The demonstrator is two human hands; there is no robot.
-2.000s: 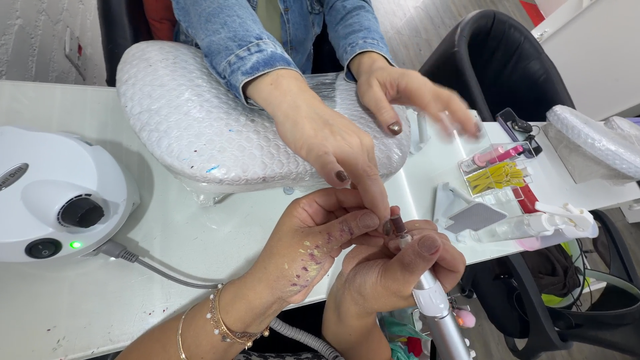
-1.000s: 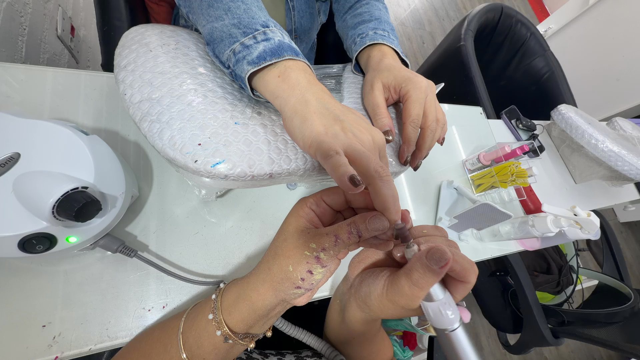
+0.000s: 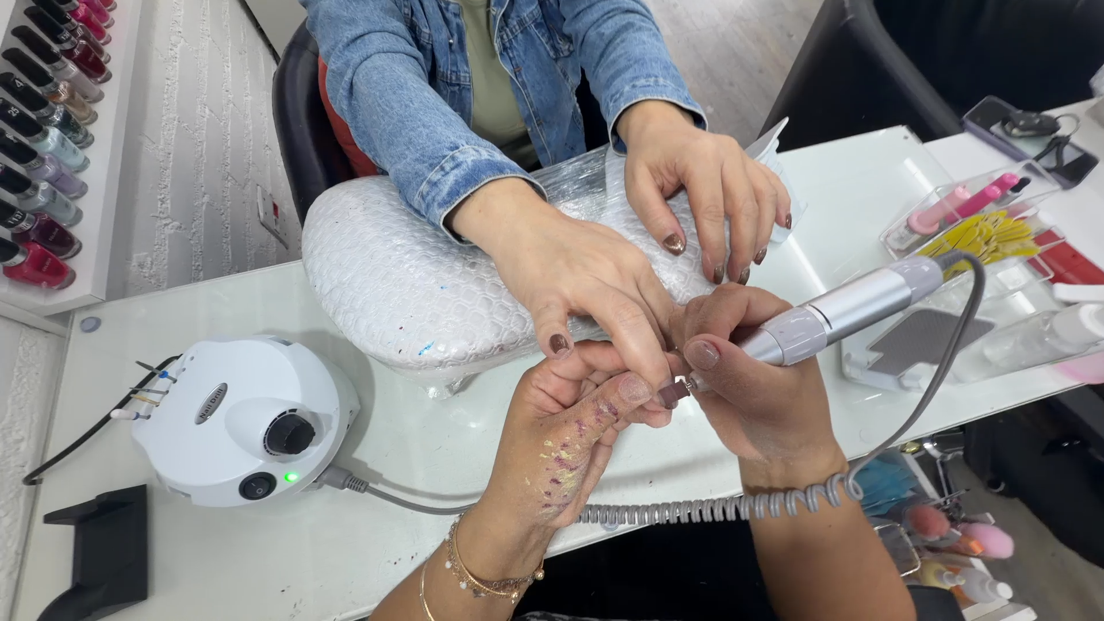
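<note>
My left hand (image 3: 573,431), flecked with dust and with bracelets at its wrist, grips a finger of the other person's hand (image 3: 573,267) between thumb and fingers. In my right hand (image 3: 759,397) is the silver and grey handpiece of an electric nail drill (image 3: 849,310), its bit at that finger's brown nail (image 3: 671,392). A coiled grey cord (image 3: 707,511) runs from the handpiece over my right wrist to the white nail drill control unit (image 3: 246,418), whose green light is lit. The person's second hand (image 3: 711,190) rests on the plastic-wrapped white armrest cushion (image 3: 414,285).
Nail polish bottles (image 3: 43,155) line a shelf at upper left. A black stand (image 3: 103,552) lies on the glass-topped table (image 3: 259,569). At right are a clear organizer (image 3: 897,233) with yellow items, a clear bottle (image 3: 1048,336), and a phone with keys (image 3: 1026,129). Below are brushes (image 3: 927,522).
The view has shifted, bringing the polish shelf in. The drill handpiece now points up to the right, where it pointed downward before. The person's second hand, raised two seconds ago, lies on the cushion.
</note>
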